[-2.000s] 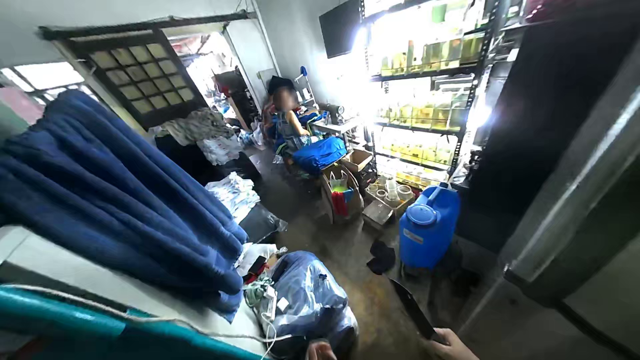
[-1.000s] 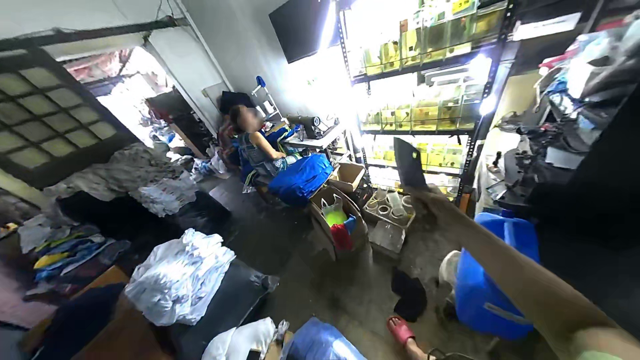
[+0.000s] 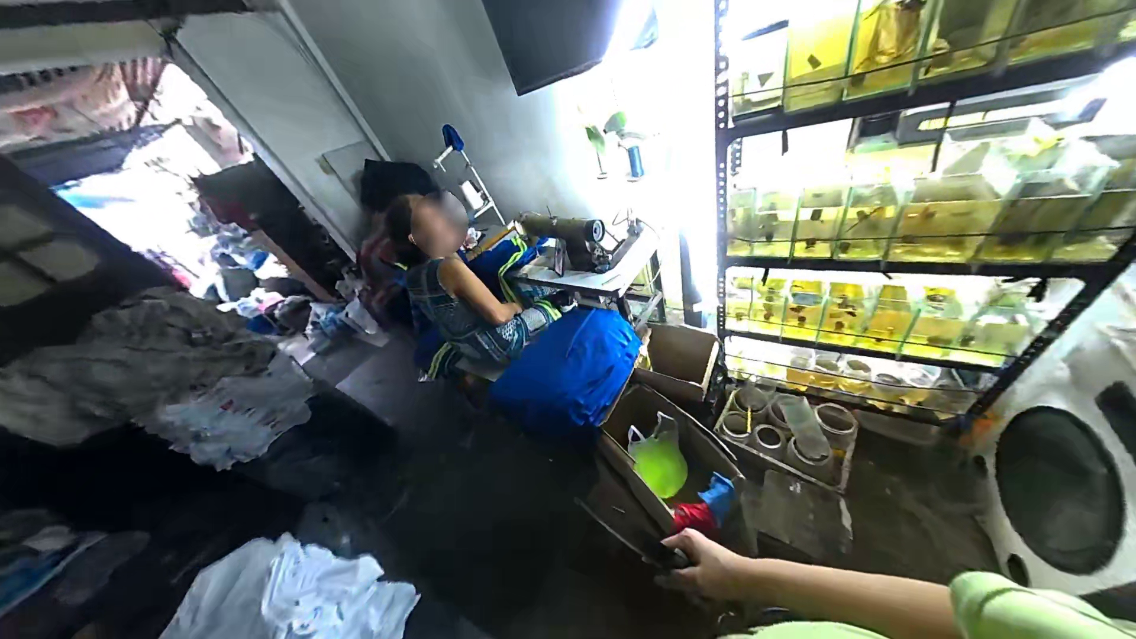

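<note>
My right hand (image 3: 710, 568), at the lower right, grips a flat dark object with a handle, which looks like a large knife (image 3: 626, 531). Its blade slants up and left, close to an open cardboard box (image 3: 714, 453). Inside that box are a bright green item in a clear plastic bag (image 3: 661, 466), a red cloth (image 3: 694, 516) and a blue one (image 3: 717, 499). My left hand is out of the frame. Beyond the box lies a large blue fabric bundle (image 3: 568, 368).
A person (image 3: 461, 302) sits at a sewing machine (image 3: 572, 235). Glass tanks of yellowish water stand on a metal rack (image 3: 905, 266). Jars fill a tray (image 3: 839, 479) on the floor. White cloth (image 3: 302, 590) lies lower left, a speaker (image 3: 1061, 488) stands right, and another cardboard box (image 3: 679, 359) is behind.
The view has moved toward the seated person and the rack. My right hand, raised before the rack one second ago, is now lower, beside the cardboard box, still holding the dark object.
</note>
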